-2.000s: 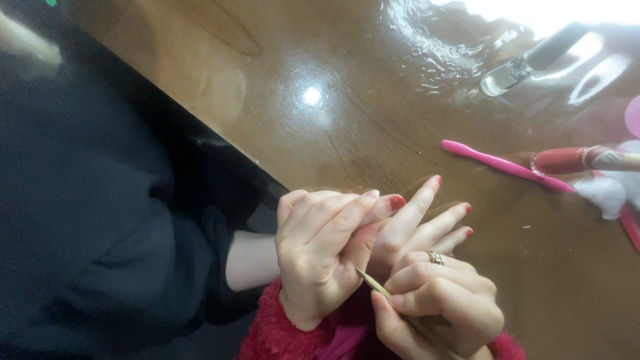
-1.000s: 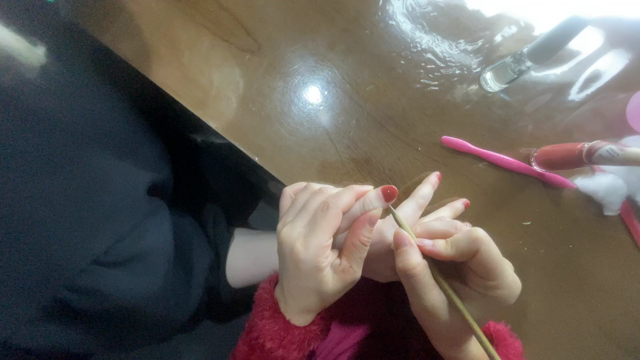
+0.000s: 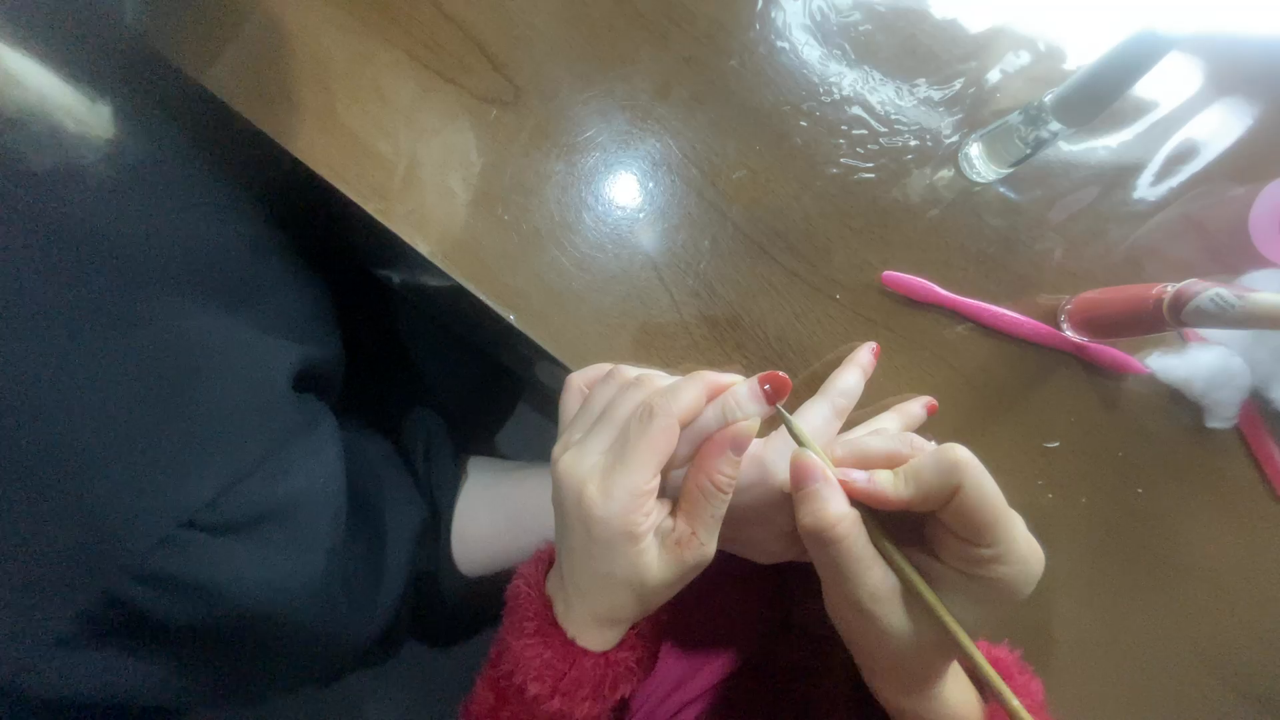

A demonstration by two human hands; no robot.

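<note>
My left hand (image 3: 630, 500), in a fuzzy red sleeve, is closed around the thumb of another person's hand (image 3: 760, 500), whose nails carry red polish. That thumb's red nail (image 3: 774, 387) sticks out past my fingertips. Between its thumb and fingers my right hand (image 3: 910, 530) holds a thin wooden stick (image 3: 925, 590). The stick's pointed tip is at the lower edge of the red nail; whether it touches the skin is hard to tell. Other fingers of the person's hand spread out behind my right hand, with red-tipped nails. The palm is partly hidden behind my hands.
On the glossy wooden table (image 3: 560, 190) lie a pink plastic stick (image 3: 1000, 318), a red nail polish bottle (image 3: 1115, 312) and white cotton (image 3: 1205, 380). A clear polish bottle with a dark cap (image 3: 1010, 145) lies farther back. The other person's dark sleeve (image 3: 230, 480) fills the left side.
Two seconds ago the stick's tip was lower, near the base of my left thumb; now it is at the person's red thumbnail. My right hand has turned and shows more of the stick.
</note>
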